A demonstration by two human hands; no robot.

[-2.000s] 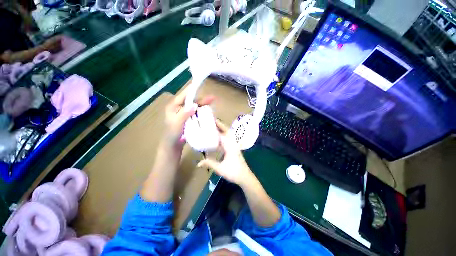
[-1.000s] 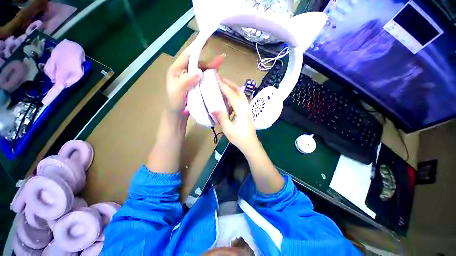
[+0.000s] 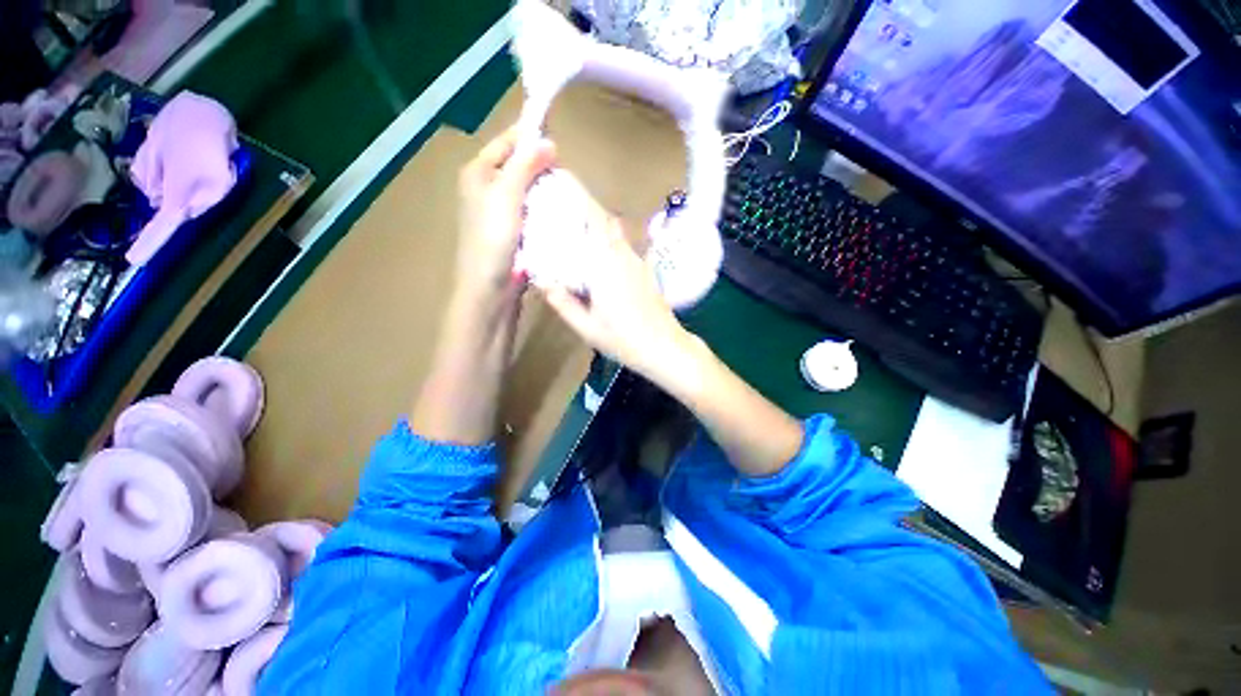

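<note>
White cat-ear headphones are held up over the brown cardboard, the band arching away from me and one pointed ear at the upper left. My left hand grips the ear cup at the left end of the band. My right hand presses against the right side of that same cup, partly covering it. The other ear cup hangs free to the right. Glare and blur hide detail on the held cup. A heap of pale pink ear cushions lies at the lower left.
A keyboard with coloured lights stands below a monitor at right. A round white device, white paper and a mouse are nearer. A blue bin is at left. A clear bag and thin white cable are beyond.
The headphones have tilted and the free ear cup has moved left and up. My right hand has turned and now lies more across the held cup. My left hand stays on it.
</note>
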